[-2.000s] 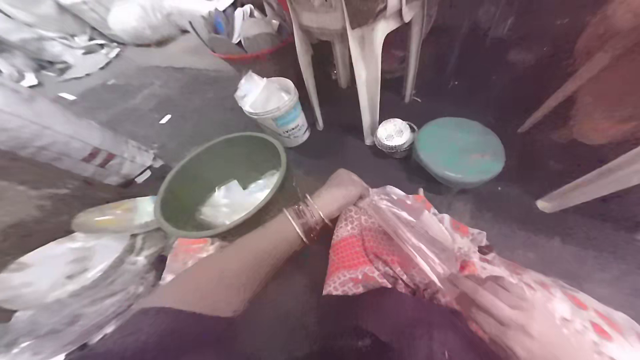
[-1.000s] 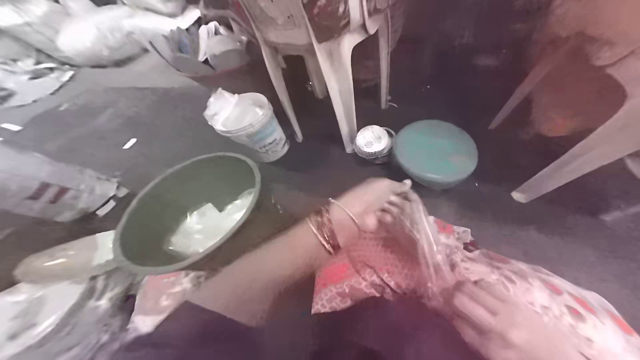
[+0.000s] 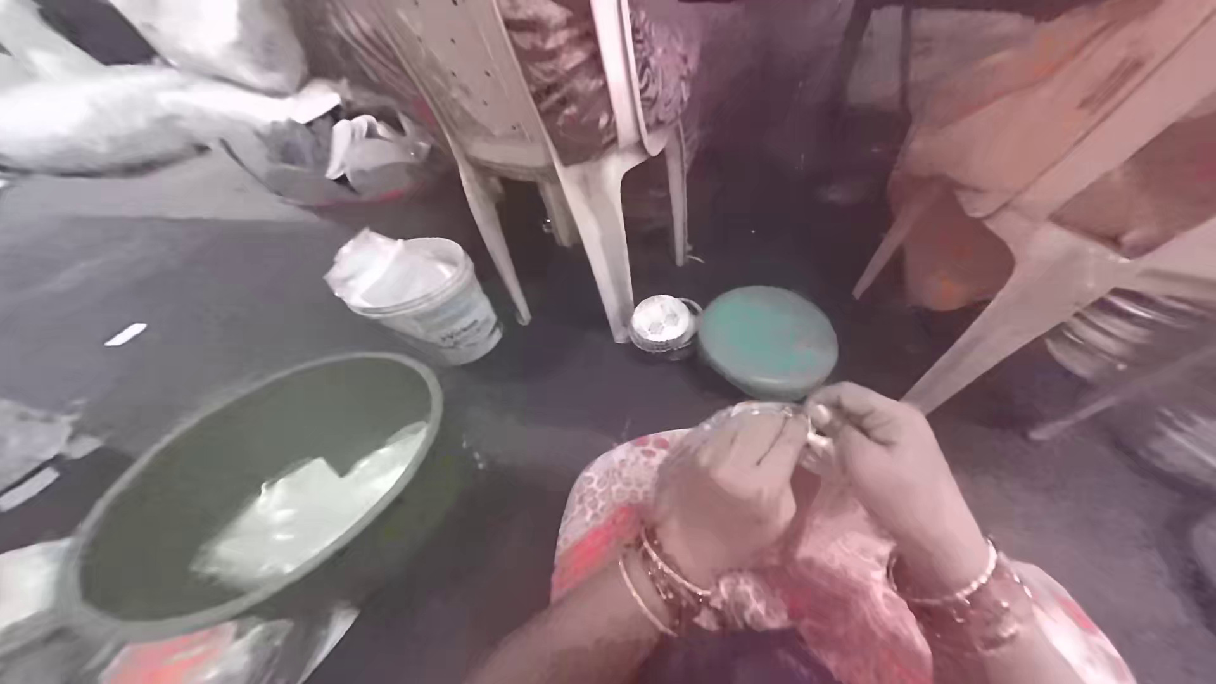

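Observation:
Above the patterned red and white cloth (image 3: 617, 503) on the lap, my left hand (image 3: 731, 475) and my right hand (image 3: 869, 446) come together, both with bangles at the wrist. Their fingertips pinch a clear plastic piece (image 3: 815, 446), which looks like a bag; most of it is hidden by the fingers. Left of the hands, a green basin (image 3: 261, 408) on the floor holds pale plastic sheets or packets (image 3: 304, 518). Just beyond the hands is a round container with a green top (image 3: 768, 342), beside a small metal tin (image 3: 662, 323).
A white bucket (image 3: 456, 323) with crumpled plastic stands behind the basin. Plastic chairs (image 3: 598, 209) (image 3: 1054, 256) with people seated on them are ahead and at right. White sacks (image 3: 123, 114) lie at upper left, and plastic packets (image 3: 256, 651) lie below the basin.
My hands were apart, with clear plastic stretched between them over the lap; now they are close together, raised nearer the green-topped container. The view has shifted.

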